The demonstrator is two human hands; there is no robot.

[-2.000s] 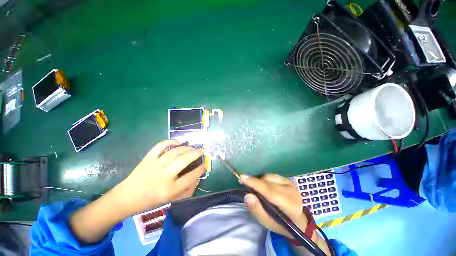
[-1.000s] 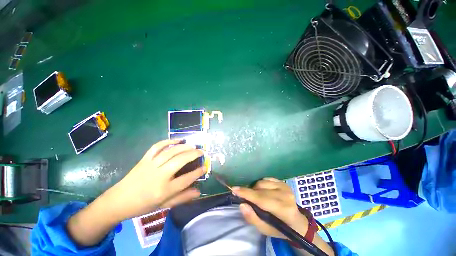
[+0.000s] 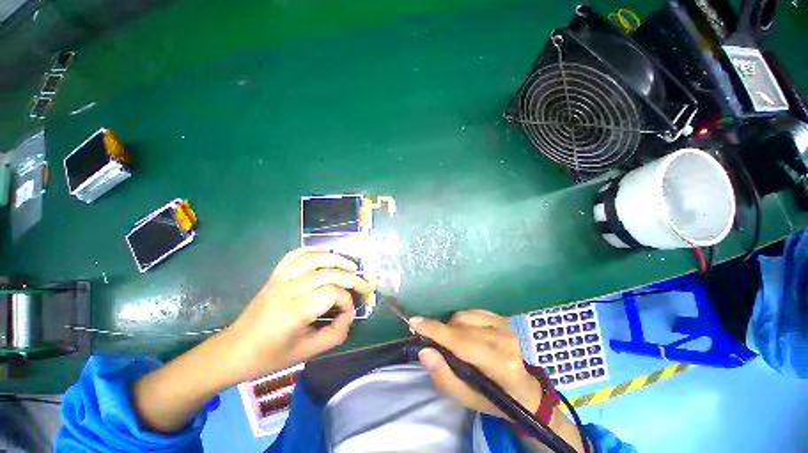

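A joined panel of display modules (image 3: pixel 332 215) lies on the green mat, with orange-gold flex and pale hooked tabs on its right edge. Glare washes out its middle. My left hand (image 3: pixel 306 296) is over the lower modules, fingers curled with fingertips at their flex edge; it covers much of them. My right hand (image 3: pixel 474 358) is shut on the black soldering iron (image 3: pixel 474 376), its thin tip just right of the panel's lower end. Whether the tip touches is unclear. Solder wire (image 3: pixel 133 332) runs from the left reel (image 3: pixel 22 320) toward my left hand, its end hidden.
Loose display modules (image 3: pixel 159 237) and a stack (image 3: pixel 96 165) lie left. A joined panel (image 3: pixel 51 84) and plastic bag (image 3: pixel 29 181) are far left. Fan (image 3: pixel 576 115), white cup-shaped container (image 3: pixel 691 199) and soldering station (image 3: pixel 753 78) stand right. A blue sleeve (image 3: pixel 780 305) shows at the right edge.
The iron tip has drawn back from the panel's flex edge, then risen slightly. My left fingers have curled closer together at the lower module. The solder wire beside my left wrist has shifted.
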